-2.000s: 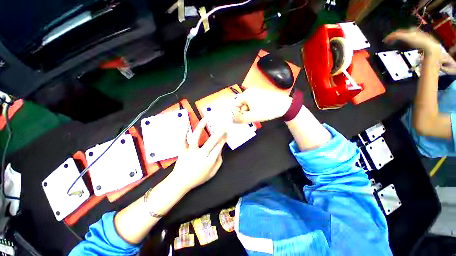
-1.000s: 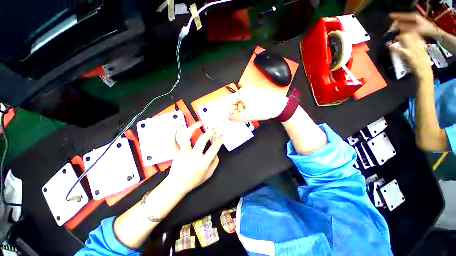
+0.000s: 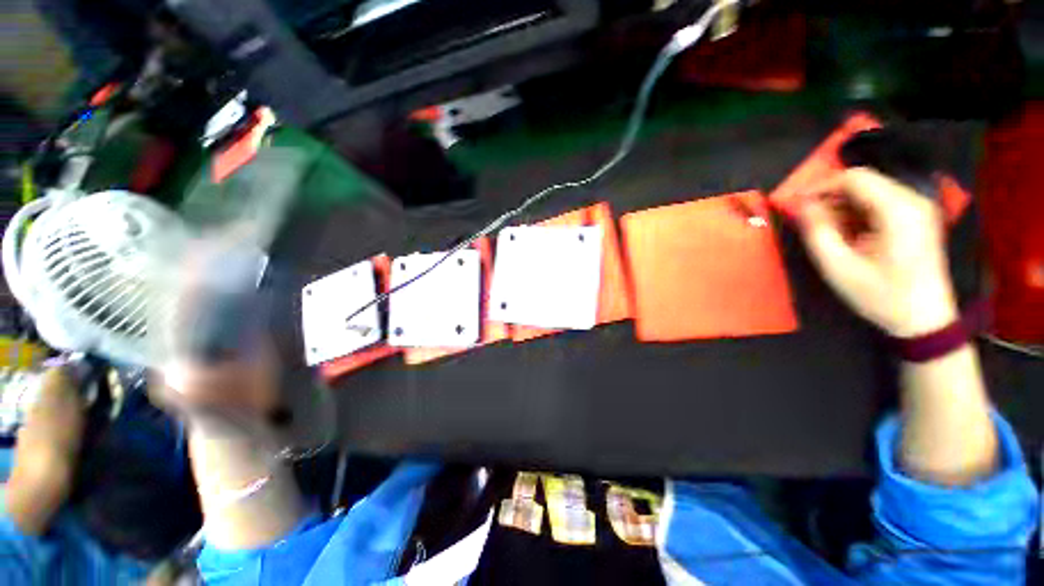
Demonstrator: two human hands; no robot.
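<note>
Three pale square units lie in a row: one at the left (image 3: pixel 340 300), one in the middle (image 3: pixel 435 311) and one at the right (image 3: pixel 546 275), partly covering orange pads. A bare orange pad (image 3: pixel 708 269) lies right of them. A thin cable (image 3: pixel 515 214) crosses the units. My left hand (image 3: pixel 223 389) is strongly blurred at the left; a blurred grey shape (image 3: pixel 218 298) is at its fingers, and I cannot tell whether it is held. My right hand (image 3: pixel 882 252) is over the mouse's pad with fingers curled and apart; nothing shows in it.
A black mouse (image 3: pixel 887 151) is partly hidden behind my right hand. A white fan (image 3: pixel 97 269) stands at the left, with another person's arm (image 3: pixel 48 441) below it. A red object (image 3: pixel 1017 218) is cut off at the right edge. A dark monitor (image 3: pixel 458 46) is behind.
The view has swung left, bringing the fan in. The rightmost unit is gone from its pad. My left hand has moved far left; my right hand has moved from that pad towards the mouse.
</note>
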